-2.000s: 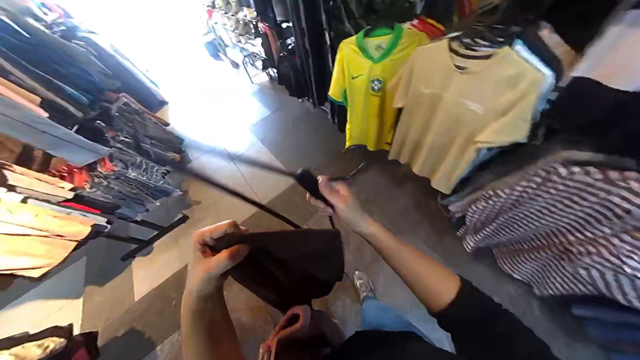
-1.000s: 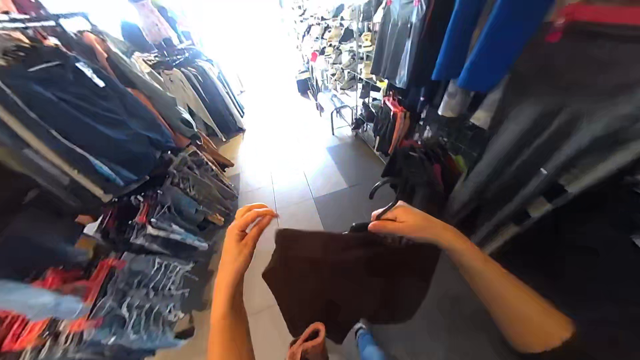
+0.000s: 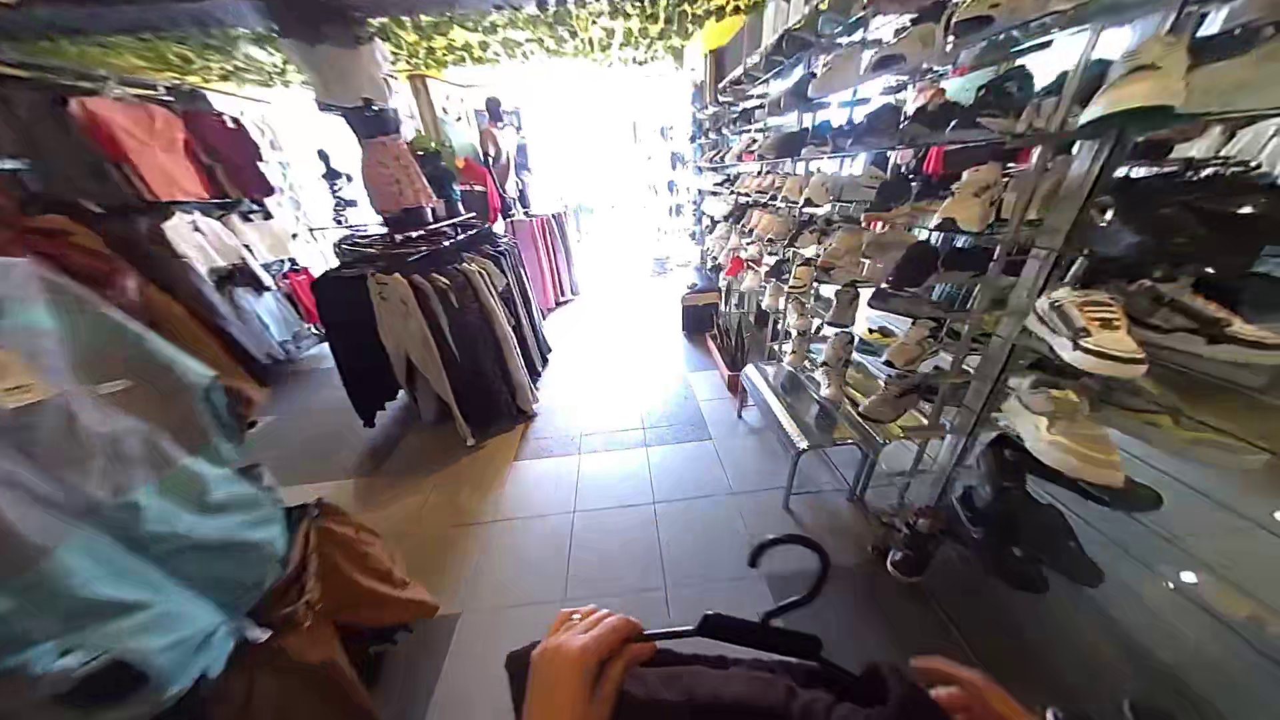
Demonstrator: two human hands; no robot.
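Note:
At the bottom of the head view, a black hanger (image 3: 760,632) with a curved hook carries a dark garment (image 3: 740,692). My left hand (image 3: 585,660), with a ring on one finger, grips the garment's left end beside the hanger bar. My right hand (image 3: 965,690) is at the garment's right end, partly cut off by the lower edge; whether its fingers hold the cloth cannot be told. The hook points up, free of any rail.
Glass shelves of shoes (image 3: 830,190) line the right, with a metal bench (image 3: 810,410) below. A round rack of trousers (image 3: 440,330) stands ahead on the left. Light blue clothing (image 3: 150,520) and a brown garment (image 3: 350,570) are close on the left. Tiled floor (image 3: 615,540) runs toward the bright opening.
The view has moved a lot, from clothing racks to the shoe shelves. My left hand, apart from the garment a second ago, is now on it. My right hand has left the hanger's middle.

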